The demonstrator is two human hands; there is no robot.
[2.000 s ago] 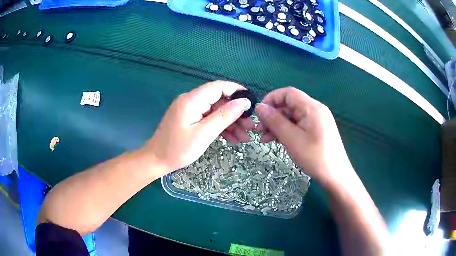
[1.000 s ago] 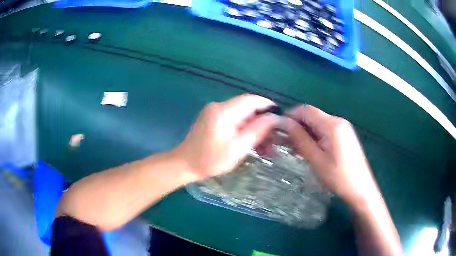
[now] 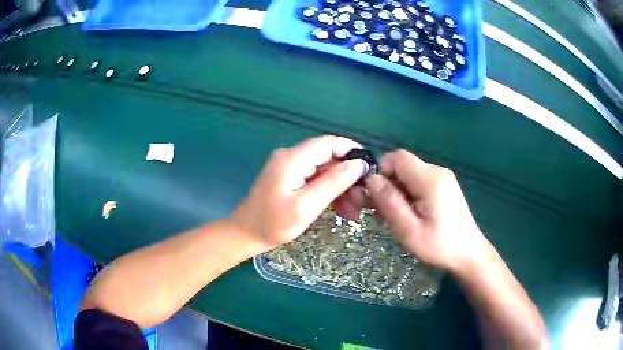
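My left hand holds a round black part between thumb and fingers above the clear box. My right hand has its thumb and fingertips together at the right side of the black part; whether a small piece is pinched there cannot be told. The clear plastic box lies under both hands and holds a heap of small silvery metal pieces. The hands hide the box's far part.
A blue tray of black discs lies at the top, another blue tray to its left. Discs stand in a row at left. White scrap, curved scrap, plastic bag and blue bin are at left.
The view has shifted, so the table things sit further right and lower than two seconds ago. Both hands are still together at the black part, with the fingers slightly changed.
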